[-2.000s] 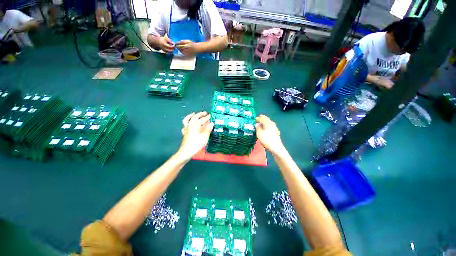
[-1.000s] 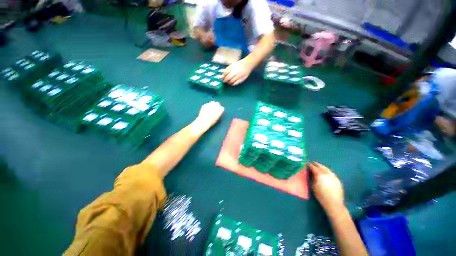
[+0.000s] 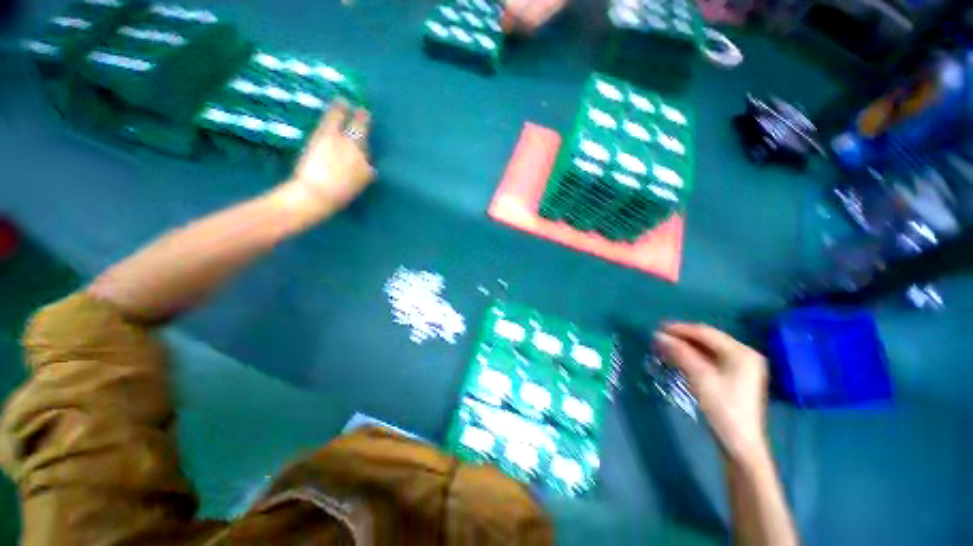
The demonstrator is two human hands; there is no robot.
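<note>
My left hand (image 3: 336, 160) is at the right edge of a leaning green PCB stack (image 3: 267, 101) at the upper left; blur hides whether its fingers grip a board. My right hand (image 3: 717, 373) is over the right component pile (image 3: 672, 386), its thumb and fingertips close together; I cannot tell if it pinches a piece. A PCB panel (image 3: 537, 397) with white patches lies nearest my body. The left component pile (image 3: 423, 305) is left of it. A small strip of components (image 3: 613, 373) lies along its right edge.
A tall PCB stack (image 3: 629, 139) stands on a red-pink pad (image 3: 514, 197). A blue bin (image 3: 830, 357) is at the right, with clear plastic bags (image 3: 907, 213) beyond. Another person's hand (image 3: 530, 13) is beside a small PCB stack (image 3: 466, 30) at the top.
My left hand has moved left to the side stack. My right hand has come back from the tall stack's pad to the right pile. The view has tilted down.
</note>
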